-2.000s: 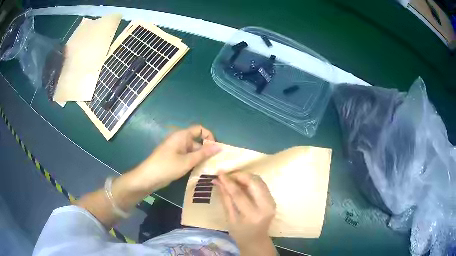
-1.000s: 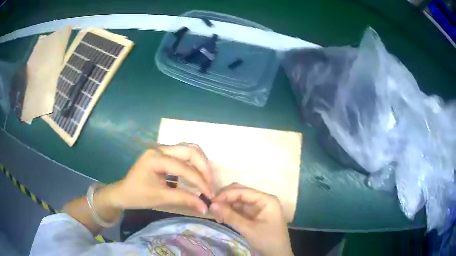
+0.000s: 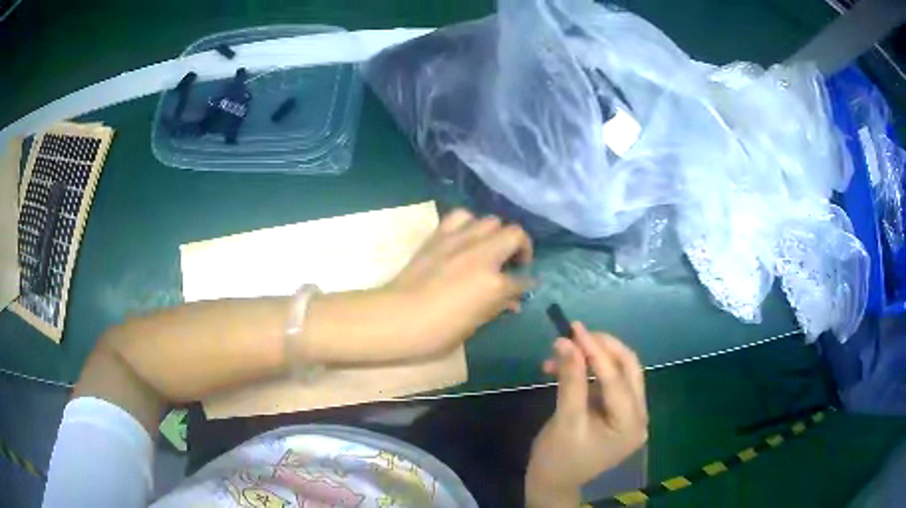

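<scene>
My right hand (image 3: pixel 593 412) holds a small black part (image 3: pixel 559 319) upright between its fingertips, over the bench's front edge. My left hand (image 3: pixel 462 278) reaches across the backing sheet, its fingertips low at the green bench to the right of the sheet. Its fingers are bent and blurred, and a dark spot shows between them; I cannot tell if they hold anything. The tan backing sheet (image 3: pixel 328 246) lies in front of me, partly under my left forearm. Any pads on it are hidden.
A clear plastic tray (image 3: pixel 333 159) with several black parts stands at the back left. A large clear bag (image 3: pixel 477 109) with dark contents bulges at the back right. A full pad sheet (image 3: pixel 55 213) lies far left. Blue bins (image 3: pixel 874 189) are at the right edge.
The view has swung right. My hands, earlier together over the sheet with a small black part, are now apart; my left hand has moved right, past the sheet, and my right hand holds a black part.
</scene>
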